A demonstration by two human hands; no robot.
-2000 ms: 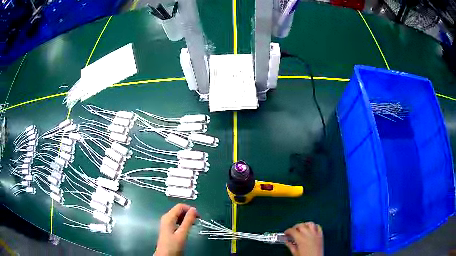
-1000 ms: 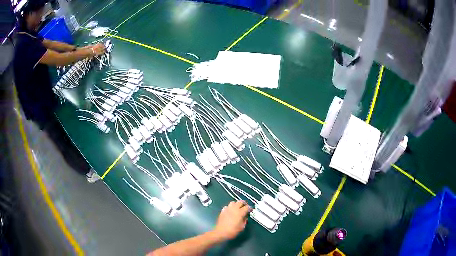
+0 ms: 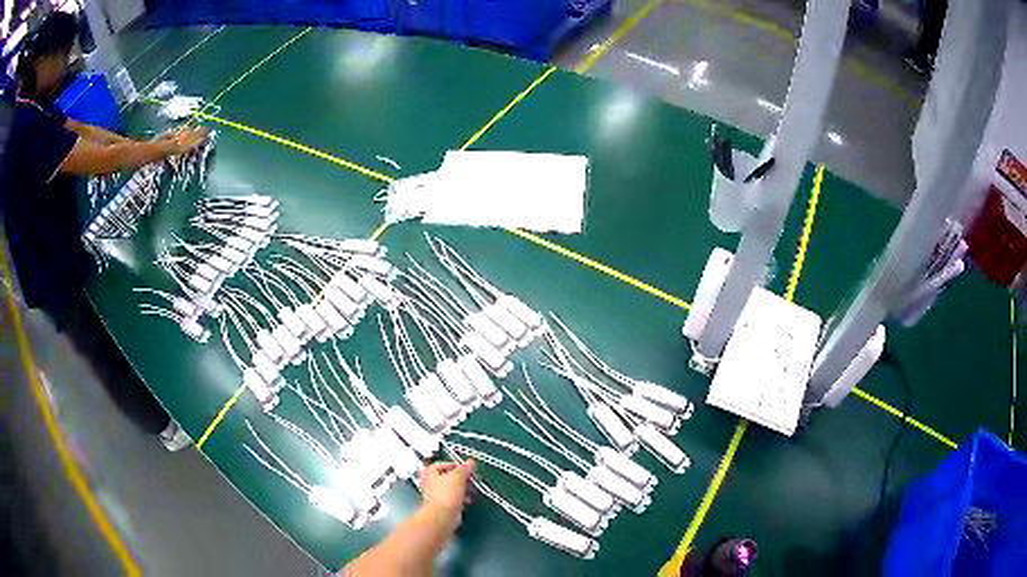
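White wired units (image 3: 455, 389) with thin pale leads lie in slanting rows on the green table. My left hand (image 3: 444, 496) is at the near edge of the rows, fingertips together at the lead ends of the nearest wired unit (image 3: 563, 536). That unit lies on the table a little apart from its row, its leads running back to my fingers. My right hand is not in view. The heat gun's dark nozzle (image 3: 723, 557), glowing pink-purple, shows at the bottom edge; its body is mostly cut off.
White sheets (image 3: 512, 192) lie behind the rows. A twin-post white stand (image 3: 768, 358) with a pen cup (image 3: 738, 194) is at right, a blue bin (image 3: 957, 518) at lower right. A power cord (image 3: 898, 451) curves beside it. Another person (image 3: 51, 192) works at far left.
The view has swung left from the heat gun to the rows. My left hand left the wire bundle and reached the rows; the nearest unit now sits apart. My right hand has gone out of view.
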